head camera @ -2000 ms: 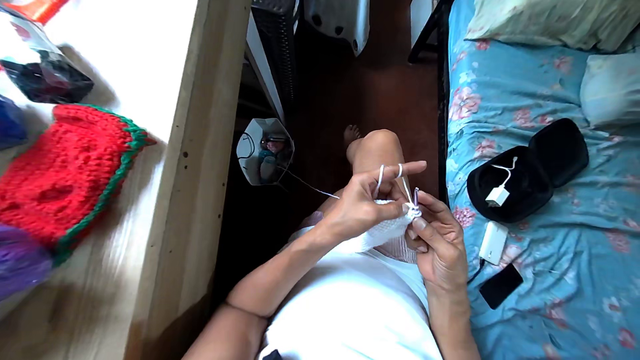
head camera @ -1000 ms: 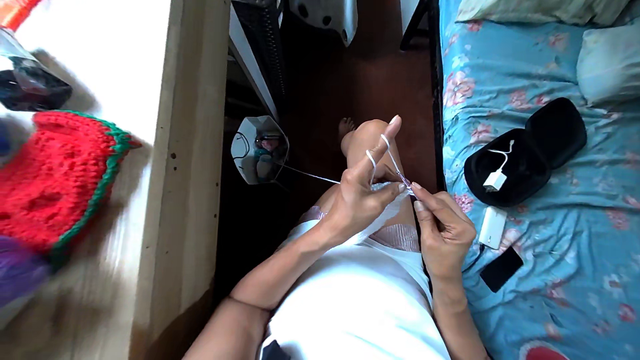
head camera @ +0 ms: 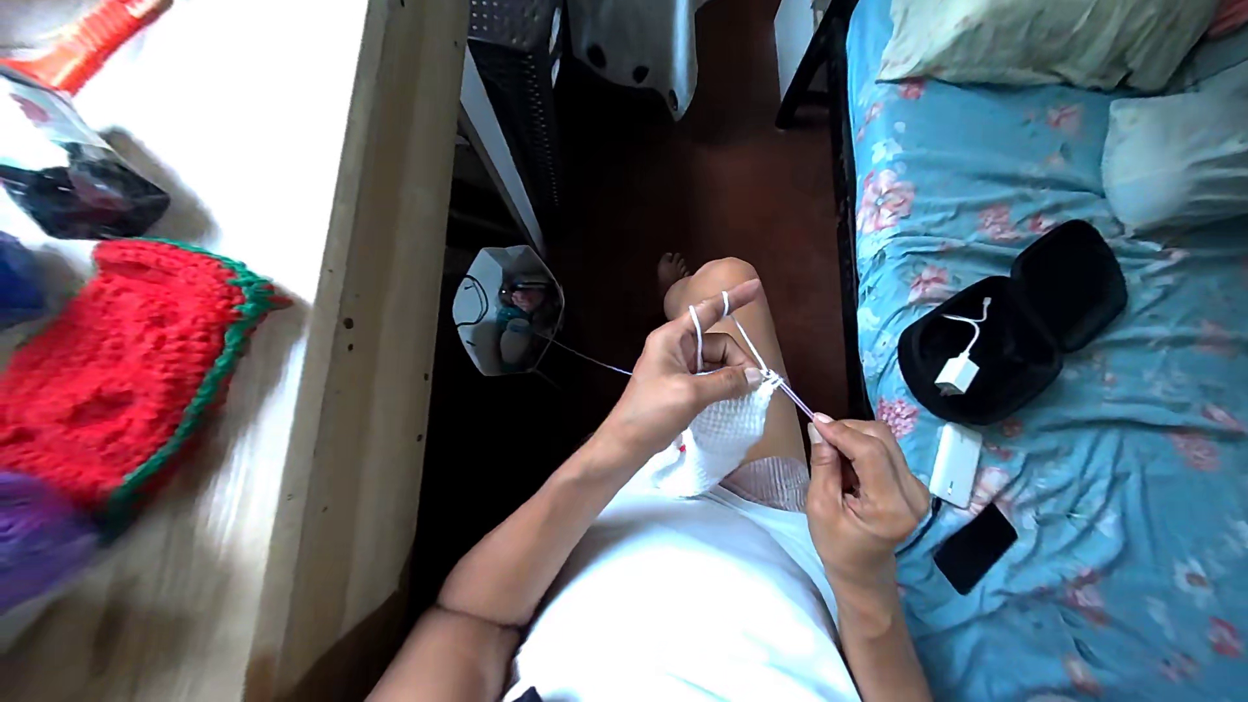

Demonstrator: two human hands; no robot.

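Between thumb and fingers, my left hand (head camera: 678, 380) pinches the top edge of a white crocheted piece (head camera: 726, 439), which hangs over my lap. White yarn (head camera: 746, 336) loops round my raised left index finger and runs down to the stitches. My right hand (head camera: 863, 487) grips a thin purplish crochet hook (head camera: 797, 399), its far end at the piece's upper right corner. A strand trails left from my left hand to a pale faceted container (head camera: 478, 317) holding yarn and small items.
A wooden table (head camera: 390, 244) at left bears a red crocheted piece with green edging (head camera: 127, 370) and plastic-wrapped bundles. At right, a bed (head camera: 1150, 468) holds an open black case (head camera: 912, 351), a white power bank (head camera: 955, 466), a dark phone (head camera: 976, 549) and pillows.
My right hand has drawn away from my left, down and to the right, so more of the hook shows. My left hand stays on the white piece, index finger still raised.
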